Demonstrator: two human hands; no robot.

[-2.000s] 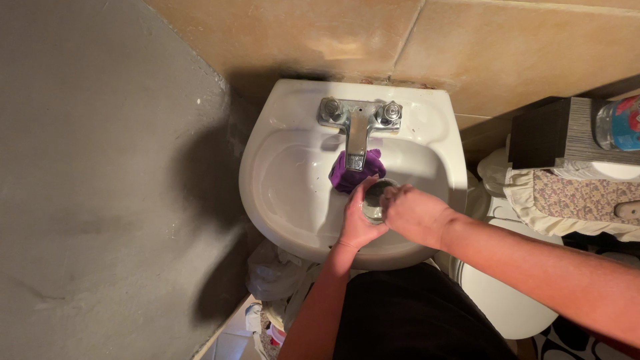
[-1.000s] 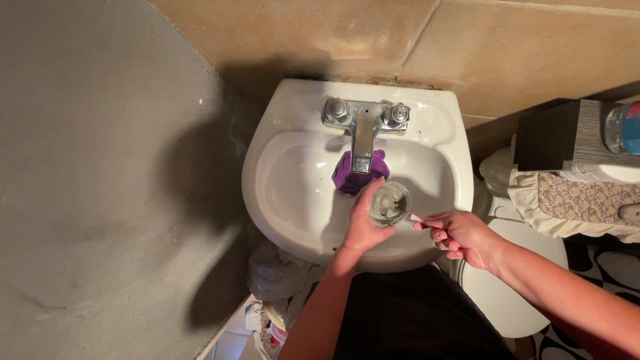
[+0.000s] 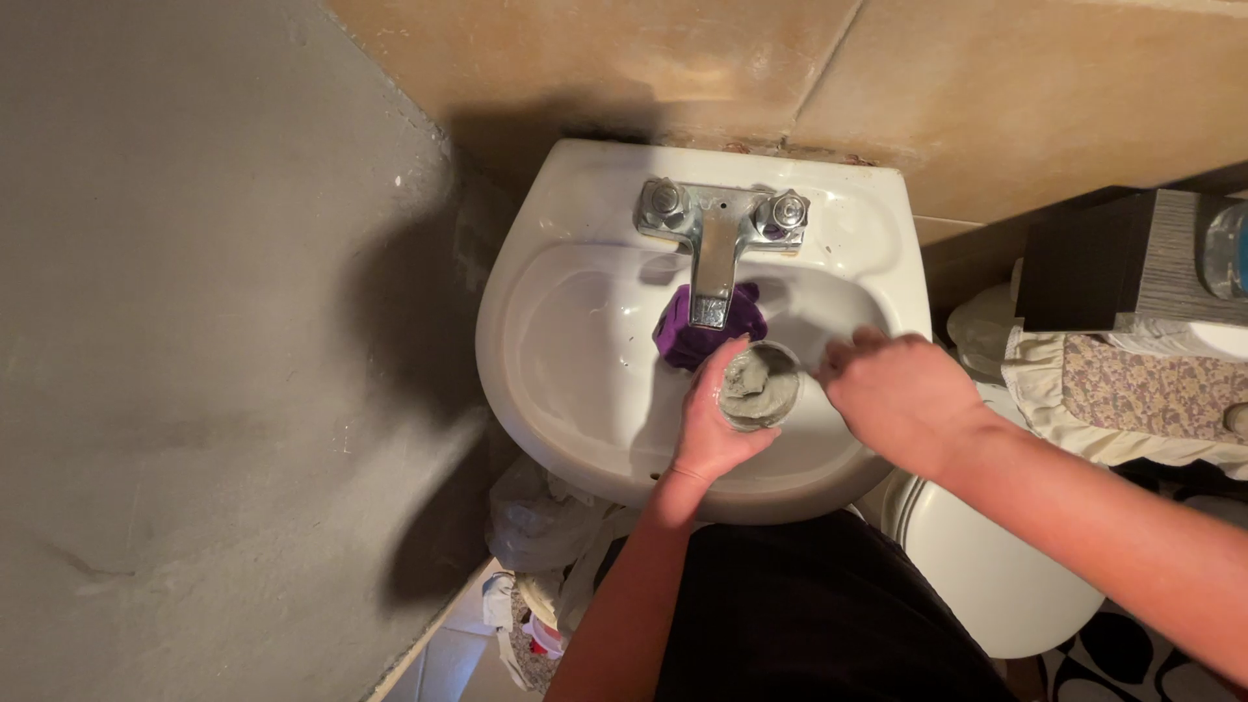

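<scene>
My left hand (image 3: 717, 419) is wrapped around a small clear cup (image 3: 760, 386) that holds a thick grey-green paste, above the white sink basin (image 3: 575, 390). Just right of the cup is my right hand (image 3: 892, 390), its fingers curled downward; whatever lies inside them is hidden. A purple cloth (image 3: 697, 336) rests in the basin behind the cup, partly under the spout of the chrome faucet (image 3: 715, 263). The cup's rim is near the cloth's lower edge.
Right of the sink stand a white lidded bin (image 3: 994, 565) and a dark wooden box (image 3: 1092, 258) beside a clear container (image 3: 1227, 249). A grey wall (image 3: 195, 341) is at the left. Plastic bags (image 3: 536, 517) hang below the basin's left side.
My right hand was over the cup, then lay lower right of it with a small slim tool. Now it is higher, beside the cup, knuckles up. My left hand keeps the cup.
</scene>
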